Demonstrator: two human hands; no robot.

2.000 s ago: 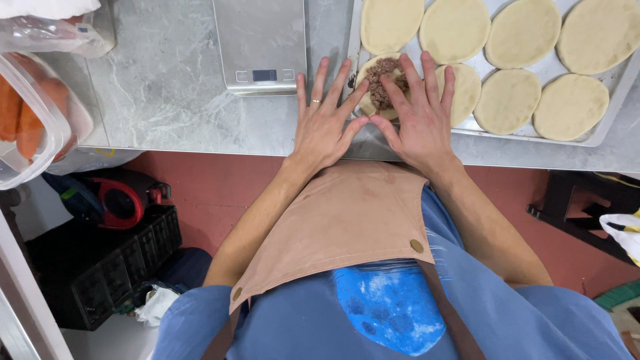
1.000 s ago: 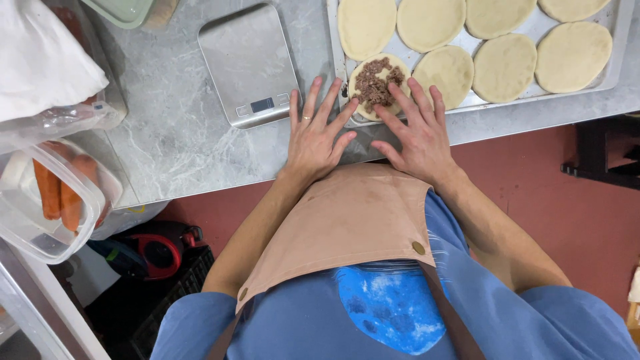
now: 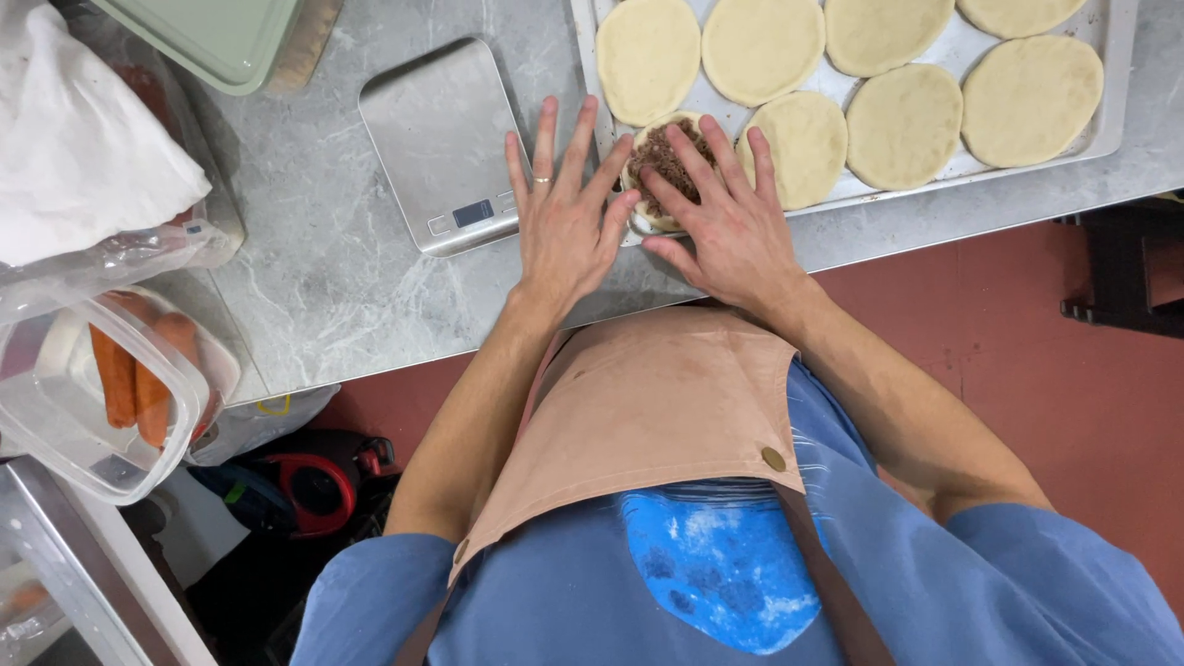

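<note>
Ground meat (image 3: pixel 668 165) covers most of a flat dough round (image 3: pixel 655 222) at the near left corner of a metal baking tray (image 3: pixel 925 185). My right hand (image 3: pixel 735 217) lies over it with spread fingers, the index and middle fingertips on the meat. At its left, my left hand (image 3: pixel 571 208), a ring on one finger, has its fingers apart; the index finger and thumb reach the left edge of the filled round and the tray corner. Several plain dough rounds (image 3: pixel 794 148) lie in two rows on the tray.
A digital kitchen scale (image 3: pixel 444 139) lies left of my left hand on the grey marbled counter (image 3: pixel 305 277). Further left are a clear plastic container with sausages (image 3: pixel 139 370), a white cloth (image 3: pixel 83 139) over bags, and a green-lidded container (image 3: pixel 208 32). My apron touches the counter edge.
The meat has been spread wider over its dough round than a second ago. My right hand has moved further onto the meat. The view has turned somewhat since the earliest frame.
</note>
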